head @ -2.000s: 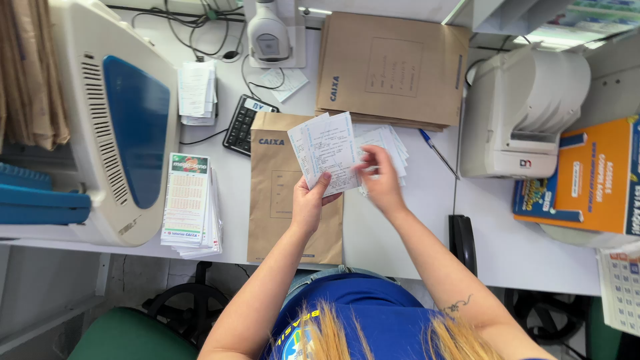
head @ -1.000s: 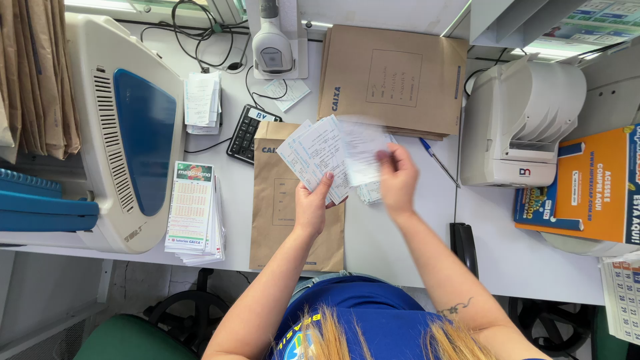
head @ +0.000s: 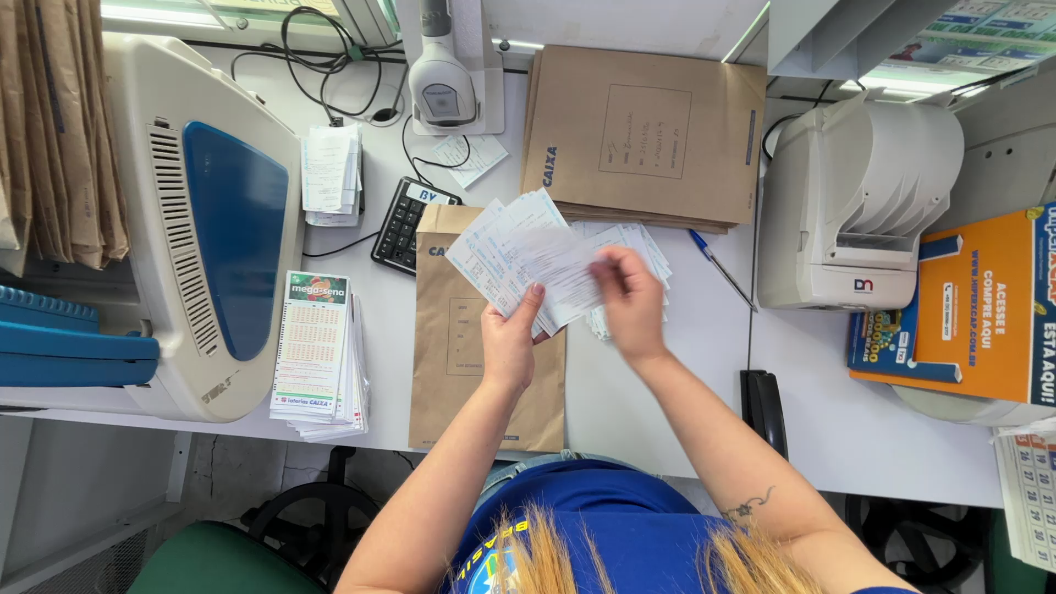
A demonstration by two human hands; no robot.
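My left hand [head: 513, 338] grips a fanned bunch of printed paper slips [head: 516, 252] over the upper part of a brown paper envelope [head: 487, 404]. At the right edge of that bunch is my right hand [head: 631, 301], blurred, with its fingertips on or close to a slip; whether it pinches one I cannot tell. More loose slips [head: 656, 256] lie on the desk behind and beside the right hand. A small black keypad [head: 404, 227] sits partly behind the envelope.
Stacked brown envelopes [head: 643, 140] lie at the back, a handheld scanner [head: 445, 91] to their left. A blue pen [head: 722, 268], black stapler [head: 763, 412] and grey printer-like machine [head: 850, 214] are on the right. Lottery slips [head: 312, 346] and a large beige machine [head: 148, 206] stand left.
The slips in my left hand have spread into a wider fan. My right hand has moved between the fan's edge and a spot slightly to its right. The view has shifted slightly.
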